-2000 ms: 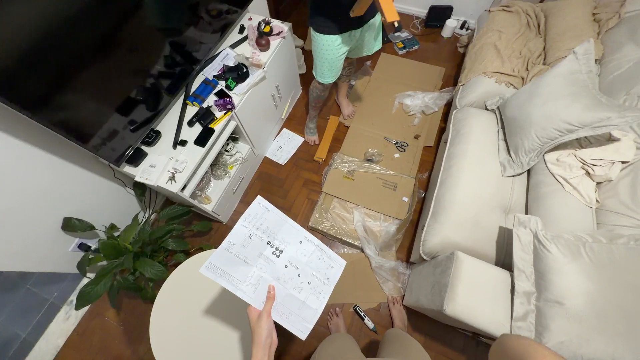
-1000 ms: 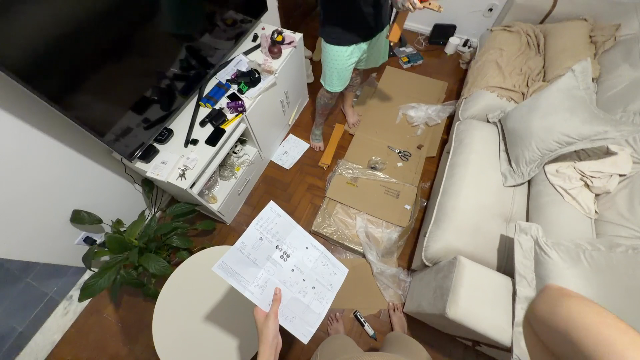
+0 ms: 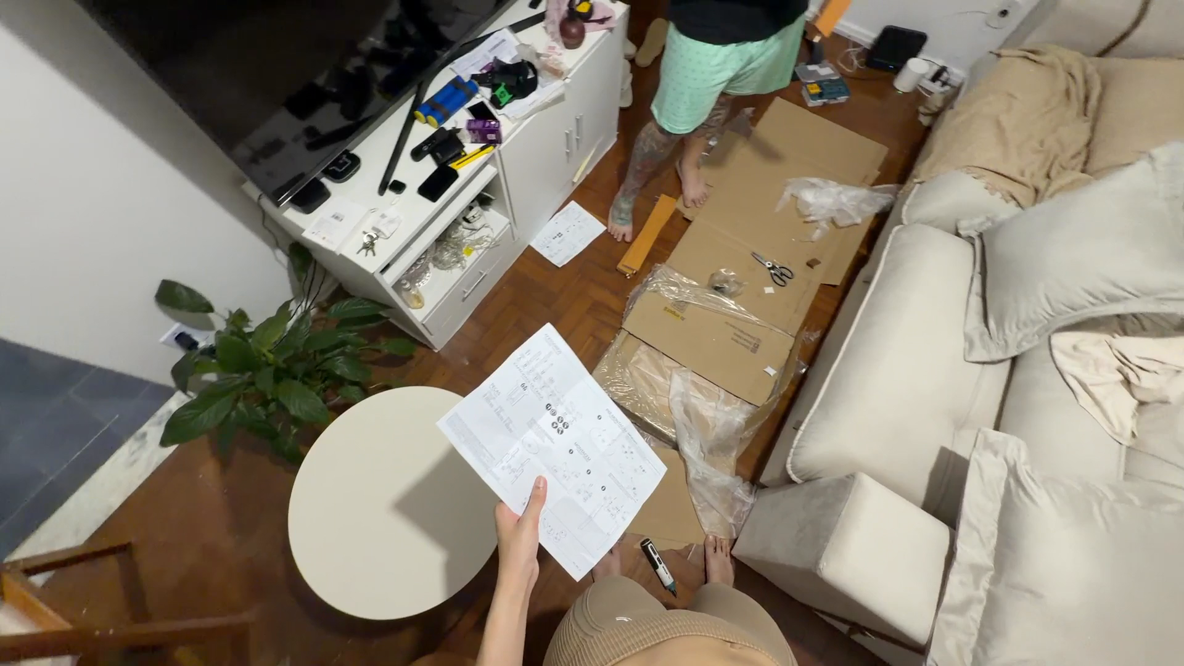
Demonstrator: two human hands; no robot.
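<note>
My left hand grips a printed instruction sheet by its lower edge, the thumb on top and the fingers hidden beneath. The sheet bears diagrams and partly overlaps a round cream table. My right hand is out of view. Between my bare feet lies a black and white pen-shaped tool. Beyond it, flattened cardboard and clear plastic wrap cover part of the floor, with scissors on the cardboard.
Another person stands by the cardboard, near an orange-brown strip and a second sheet. A white cabinet with loose items stands left; a light sofa borders the right. A leafy plant is beside the round table.
The right knee or arm at the lower right edge has gone out of view. The other person's upper body has shifted slightly. My left hand still holds the sheet.
</note>
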